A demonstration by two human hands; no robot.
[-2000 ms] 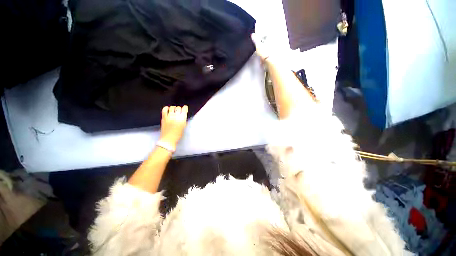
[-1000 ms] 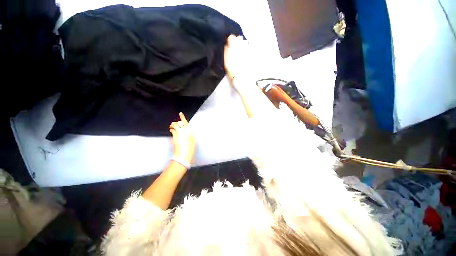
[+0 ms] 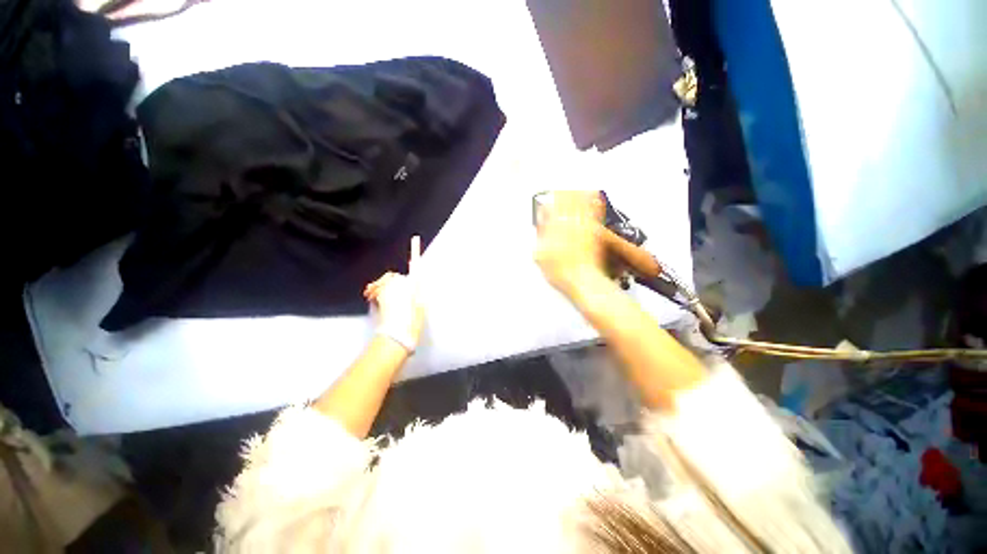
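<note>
A dark garment (image 3: 292, 184) lies spread and wrinkled on the white-covered pressing table (image 3: 509, 292), with a small pale label near its right part. My left hand (image 3: 397, 301) is at the garment's lower right edge, index finger extended and the other fingers curled, holding nothing. My right hand (image 3: 571, 233) is closed around the handle of the steam iron (image 3: 633, 258), to the right of the garment. The hand hides much of the iron. The iron's pointed front is hard to make out.
A flat brown-grey pad (image 3: 608, 70) lies at the table's far right. A dark pile (image 3: 65, 141) is at the left. The tan hose (image 3: 801, 350) runs off right from the iron. A second white table with a blue edge (image 3: 763, 141) stands at right. Pale and red cloth (image 3: 866, 454) is heaped on the floor.
My right hand has left the garment's right corner and taken hold of the iron's handle. My left hand has loosened from the garment edge. The view has shifted, with the garment lower in it.
</note>
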